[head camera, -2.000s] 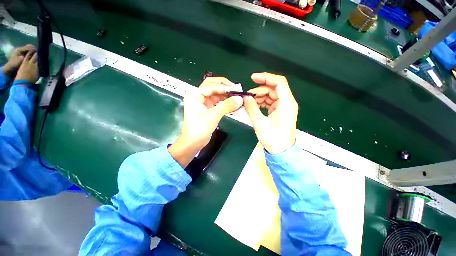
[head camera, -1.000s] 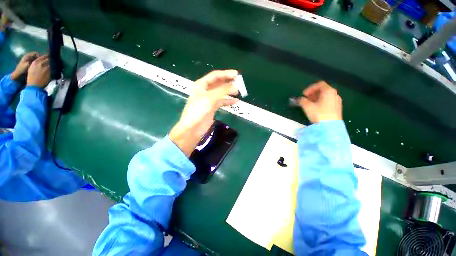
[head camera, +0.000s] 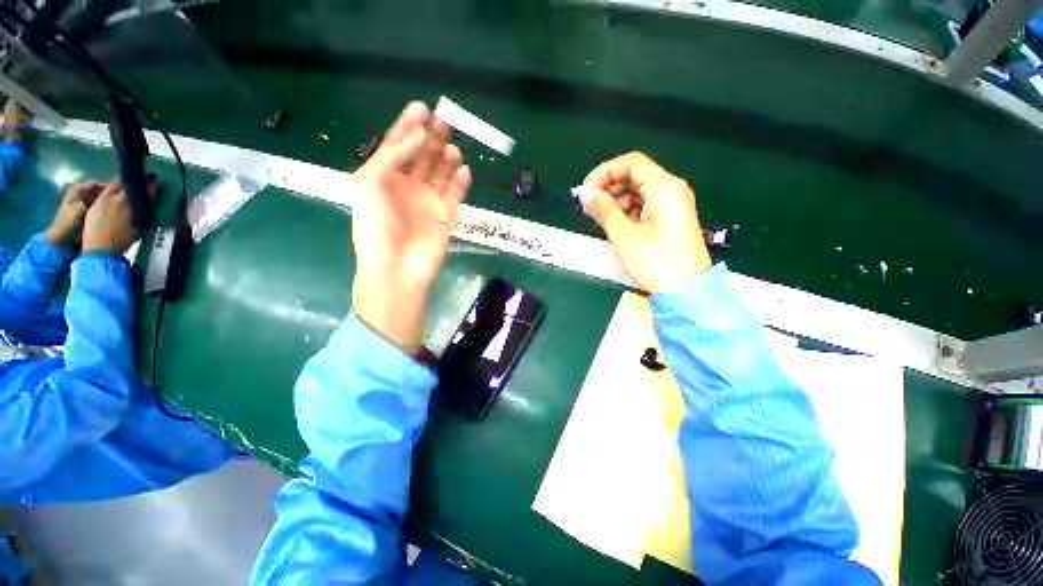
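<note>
My left hand (head camera: 409, 218) is raised over the white rail, palm showing and fingers blurred. A white strip (head camera: 476, 126) shows right beside its fingertips; whether the fingers grip it or it lies on the belt cannot be told. My right hand (head camera: 650, 220) is over the belt's near edge, thumb and forefinger pinching a tiny pale piece (head camera: 581, 195). A small dark module (head camera: 526, 183) sits on the green belt between my hands. Another module with a pale spot (head camera: 717, 237) is just right of my right hand.
More dark modules (head camera: 275, 118) lie left on the belt. A black phone (head camera: 492, 349) lies by my left forearm. Paper sheets (head camera: 606, 458) lie under my right forearm, with a small black part (head camera: 652, 358). A fan (head camera: 1006, 536) and spool (head camera: 1018, 433) are far right; another person's hands (head camera: 101, 215) are left.
My left hand has moved left and turned its palm into view. My right hand has come back left and now pinches a pale piece. The view has shifted slightly.
</note>
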